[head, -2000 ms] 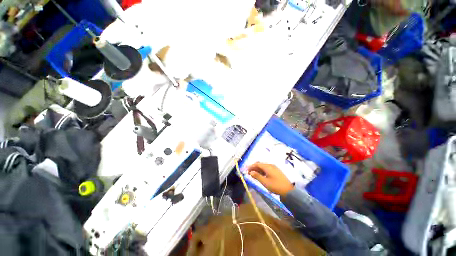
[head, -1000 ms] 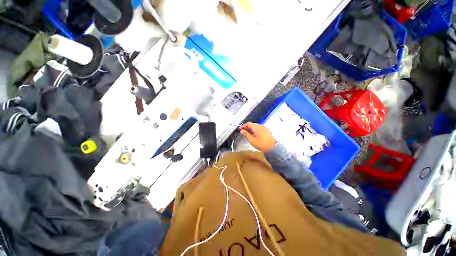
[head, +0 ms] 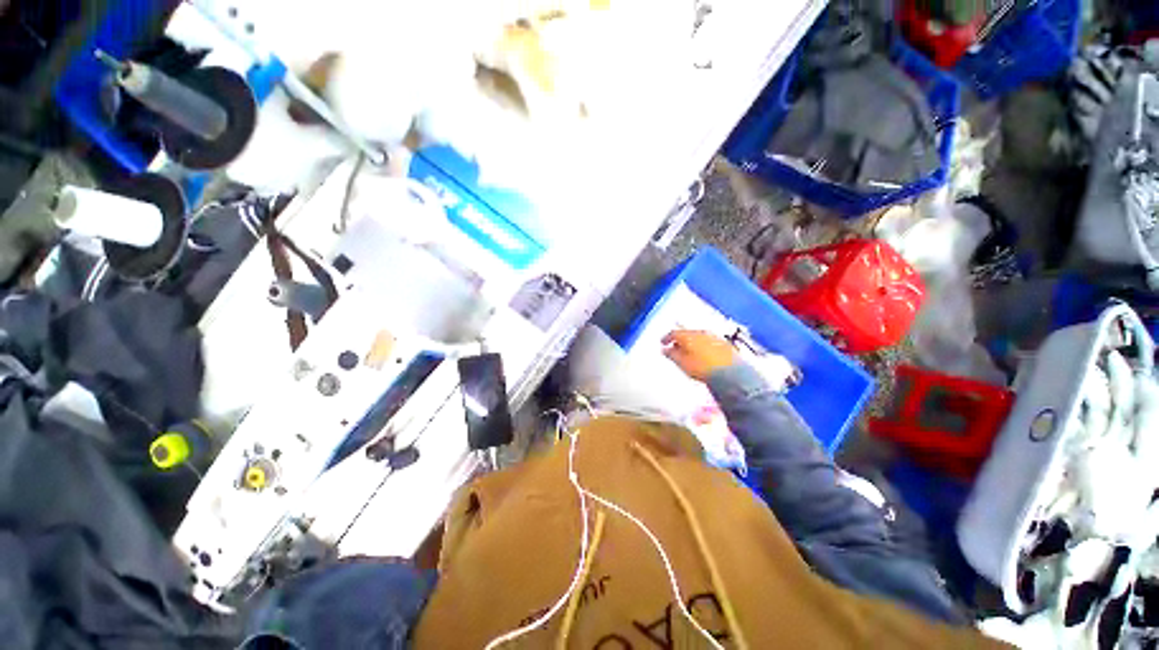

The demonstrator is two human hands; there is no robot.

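My right hand [head: 699, 353] is over the blue crate [head: 833, 404] beside the table, at the white pieces [head: 686, 318] with dark marks that lie in it. Its fingers are small and blurred, so I cannot tell if they grip a piece. My left hand is not visible; only a dark blue sleeve shows at the bottom left. The sewing machine [head: 407, 273] stands on the white table [head: 623, 191]. A black phone [head: 484, 401] lies at the table's near edge.
A red stool [head: 864, 295] and a second red item [head: 947, 413] stand right of the crate. Another blue crate [head: 852, 197] holds grey cloth. A pale tub [head: 1017, 470] holds white pieces. Dark grey garments [head: 115, 508] and thread cones [head: 115, 216] are at left. A white cord hangs over my brown top.
My right hand has moved from beside the table edge to over the white pieces in the crate. The view has shifted, and the machine and phone now appear further left.
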